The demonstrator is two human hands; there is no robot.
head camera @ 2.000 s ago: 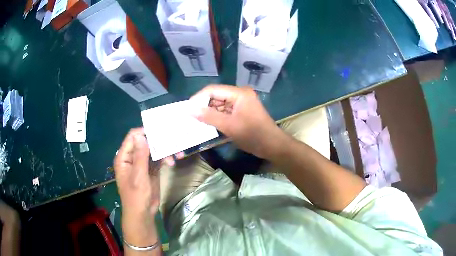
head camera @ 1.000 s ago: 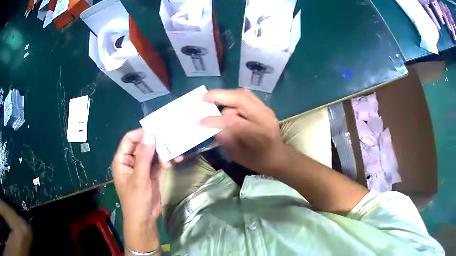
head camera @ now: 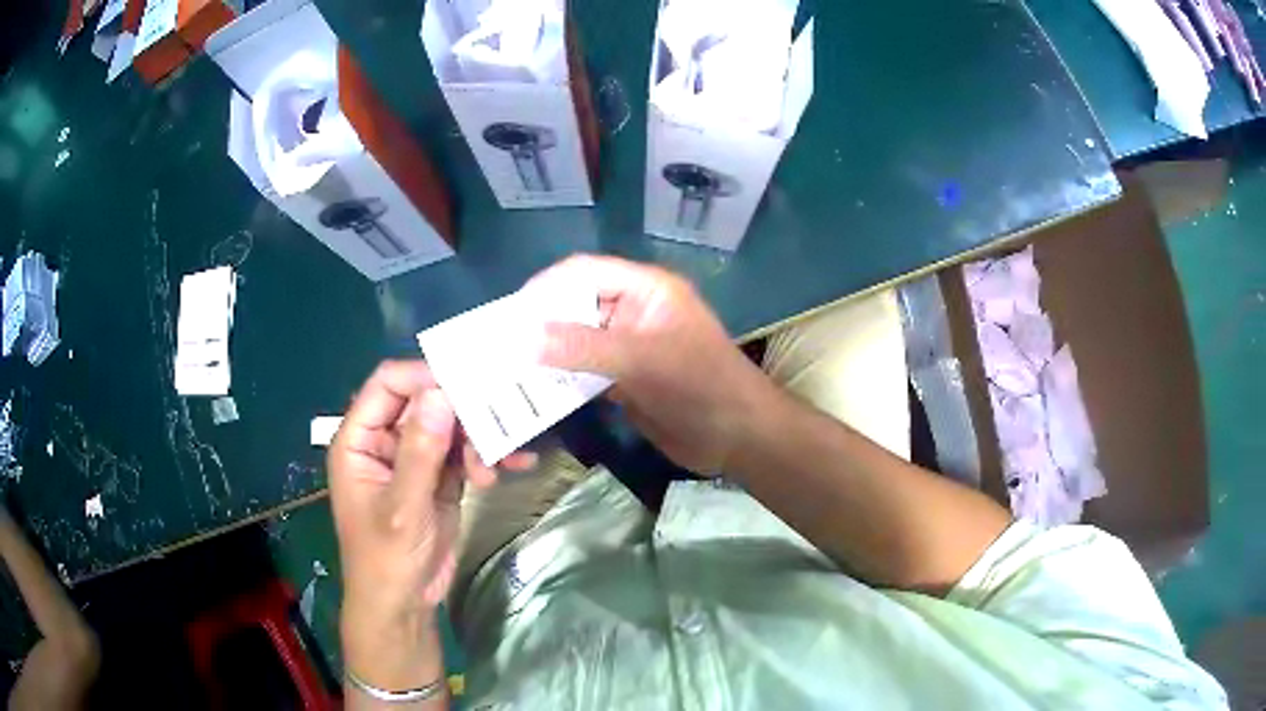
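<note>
A white instruction leaflet [head camera: 507, 368] with faint print lines is held tilted over the bench's front edge. My left hand [head camera: 403, 472] pinches its lower left corner between thumb and fingers. My right hand [head camera: 646, 347] grips its right side, thumb on top. Three retail boxes stand open beyond my hands: the left box [head camera: 364, 229], the middle box [head camera: 521, 146] and the right box [head camera: 705, 181]. Each has a dark round-headed device printed on its front and white wrapping in its mouth.
Narrow white papers [head camera: 206, 331] and a leaflet stack [head camera: 29, 303] lie on the left of the dark-green bench [head camera: 889, 153]. Orange and white boxes [head camera: 174, 39] are at the far left. A bulk carton [head camera: 1145, 375] with pinkish bundles stands at the right. Another person's arm [head camera: 53, 625] shows lower left.
The leaflet has turned and now shows printed lines near its lower edge. A small white piece now shows on the bench beside my left hand. The other person's arm has come further into view.
</note>
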